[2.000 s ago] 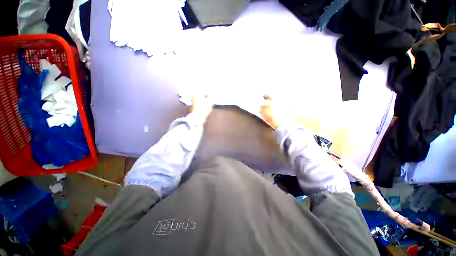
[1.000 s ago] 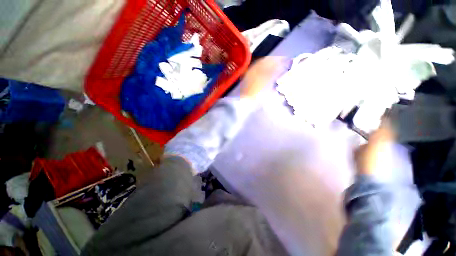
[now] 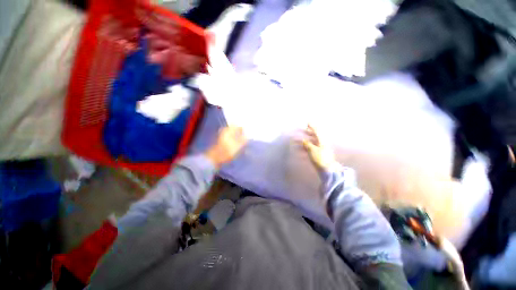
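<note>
White cloth pieces (image 3: pixel 229 99), blurred and overexposed, spread over the table's left part and reach to the basket's edge. My left hand (image 3: pixel 228 145) is closed at their lower end and holds them near the table's front edge. My right hand (image 3: pixel 317 150) is over the table to the right, fingers bent; glare and blur hide whether it holds anything. A jagged white pile (image 3: pixel 317 39) lies at the far side of the table. The dark iron with orange-brown handle (image 3: pixel 418 225) stands at the right front.
A red slotted basket (image 3: pixel 76 127) at left holds a crumpled blue liner (image 3: pixel 127 130) and white scraps (image 3: pixel 166 105). Dark cloth (image 3: pixel 486 85) is heaped at the far right. A pale hose (image 3: pixel 454 257) runs down from the iron. A red item (image 3: pixel 85 255) is at lower left.
The view has swung back to the right since one second ago. Both hands have come away from the jagged pile toward the table's front, with white cloth now stretching from my left hand.
</note>
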